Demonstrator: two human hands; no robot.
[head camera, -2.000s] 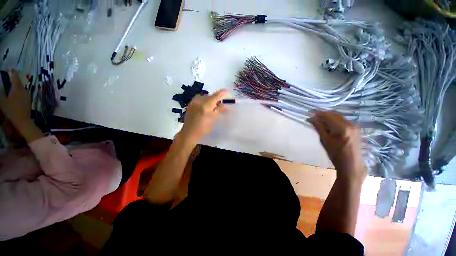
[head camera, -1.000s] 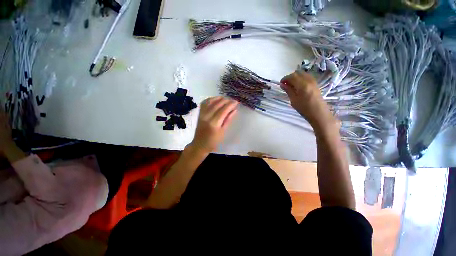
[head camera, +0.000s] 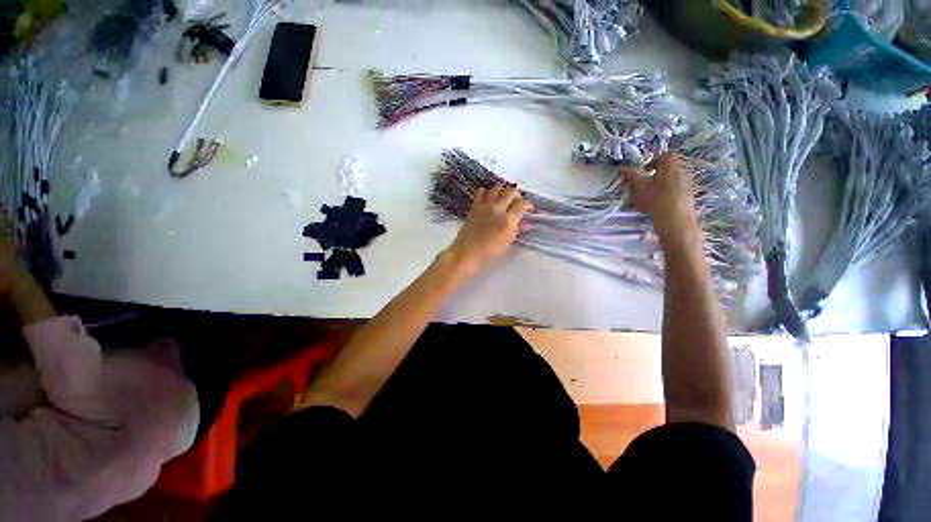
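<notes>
The large bundle of white-grey cables (head camera: 587, 216) lies on the table, its dark red and black wire ends fanned to the left. My left hand (head camera: 492, 222) lies over the cables just right of the wire ends; its fingertips touch them, and whether it grips one is unclear. My right hand (head camera: 662, 192) is at the plug end, its thumb and fingers pinched around a cable by the light grey connectors. A pile of short black sleeves (head camera: 345, 232) lies left of my left hand.
A smaller cable bundle with black bands (head camera: 531, 90) lies behind. A phone (head camera: 288, 63), a single cable (head camera: 209, 102) and pale bits (head camera: 351, 173) are at the back left. Grey hanks (head camera: 776, 153) and a blue-green basket (head camera: 868, 66) are right. A person in pink (head camera: 92, 408) sits left.
The black sleeve at my left fingers two seconds ago is no longer seen there. My left hand has moved right onto the bundle; my right hand has moved back to the plugs. The view has shifted.
</notes>
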